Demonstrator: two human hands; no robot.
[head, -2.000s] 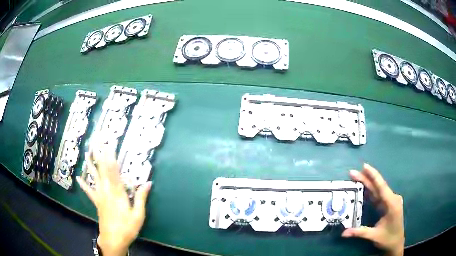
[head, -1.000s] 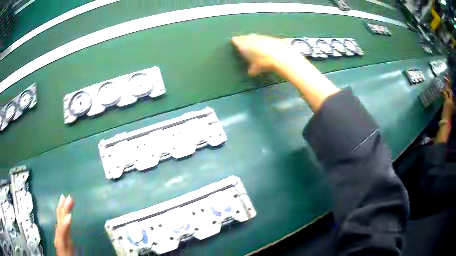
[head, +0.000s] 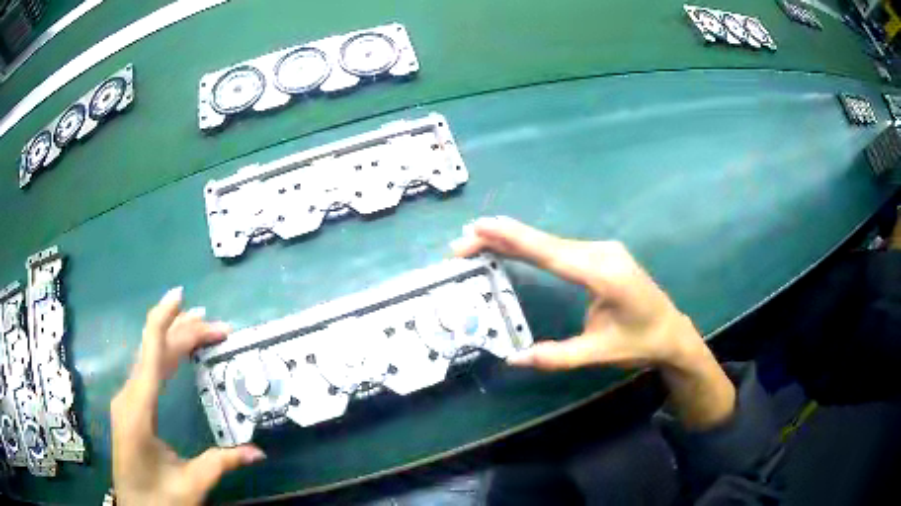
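Note:
A three-unit frame plate (head: 366, 346) lies tilted, right end higher in view, near the bench's front edge. Its raised rail is on the far edge and its scalloped edge faces me. Pale round units show through its openings. My left hand (head: 178, 395) holds the plate's left end between thumb and fingers. My right hand (head: 603, 306) holds its right end, with fingertips at the far corner and thumb at the near corner. A second frame plate (head: 336, 183) lies just beyond it, untouched. Whether the held plate is lifted off the bench, I cannot tell.
Ring-side-up modules (head: 306, 74) lie on the green belt, one more at the left (head: 74, 124) and one at the far right (head: 731, 28). Waiting modules (head: 51, 356) stand endwise at the left. Small dark-patterned stacks (head: 882, 150) are at the far right edge.
My right hand has come back from the belt to the near plate's right end. My left hand has closed on its left end. The module formerly beside my right hand on the belt is farther right.

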